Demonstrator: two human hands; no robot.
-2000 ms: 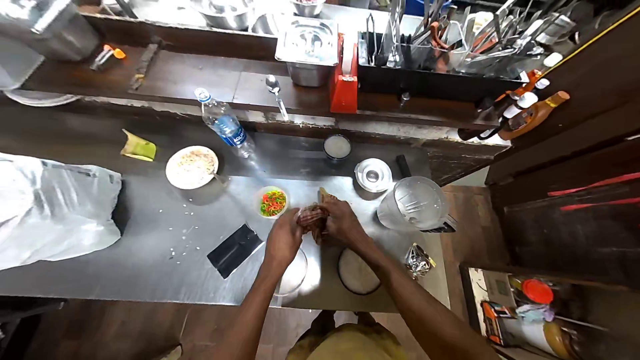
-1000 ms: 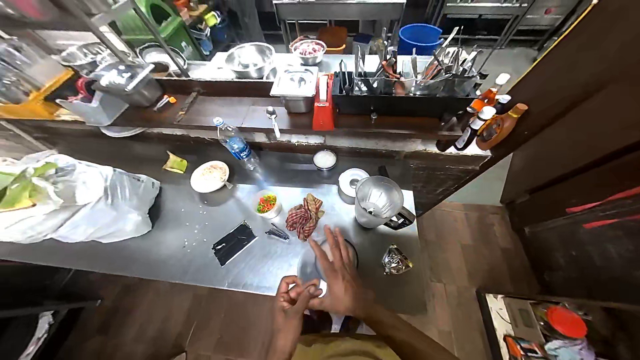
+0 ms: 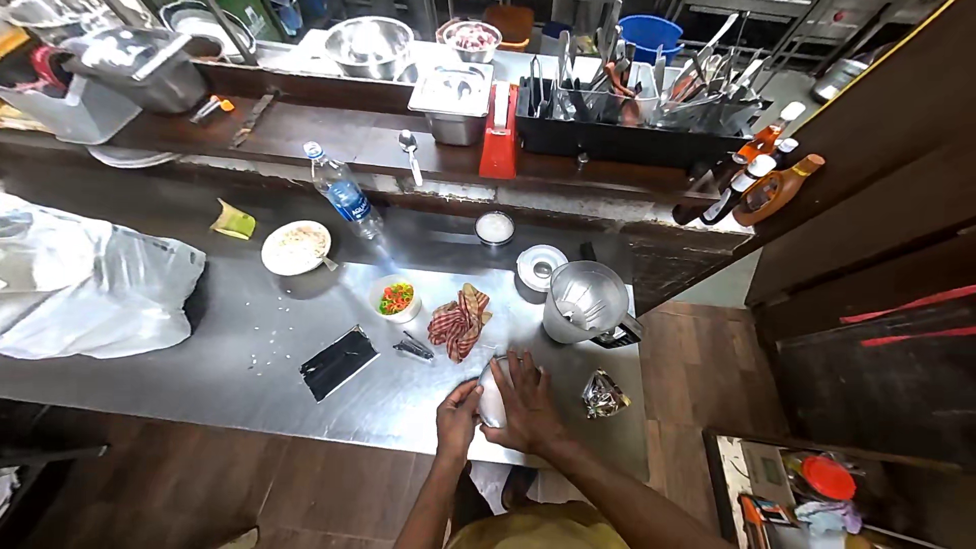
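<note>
Both hands are on a round pale dish with a metallic rim (image 3: 492,404) near the counter's front edge. My left hand (image 3: 459,419) grips its left side with the fingertips. Over its right side my right hand (image 3: 528,408) lies with fingers spread, hiding part of it. Just beyond them is a crumpled red checked cloth (image 3: 459,322), with a white bowl of chopped red and green peppers (image 3: 396,298) to its left. A blender jar (image 3: 585,302) stands to the right, beside a lidded round container (image 3: 541,267). Crumpled foil (image 3: 605,395) lies right of my hands.
On the steel counter (image 3: 229,389) are a black phone-like slab (image 3: 339,363), a white bowl with a spoon (image 3: 296,248), a plastic water bottle (image 3: 345,192) and a large white plastic bag (image 3: 91,278). A raised shelf (image 3: 328,137) behind holds a black utensil tray (image 3: 625,145) and sauce bottles (image 3: 778,191).
Two seconds ago both hands held the checked cloth; it now lies on the counter. My hands have come together on the pale dish. The view has shifted.
</note>
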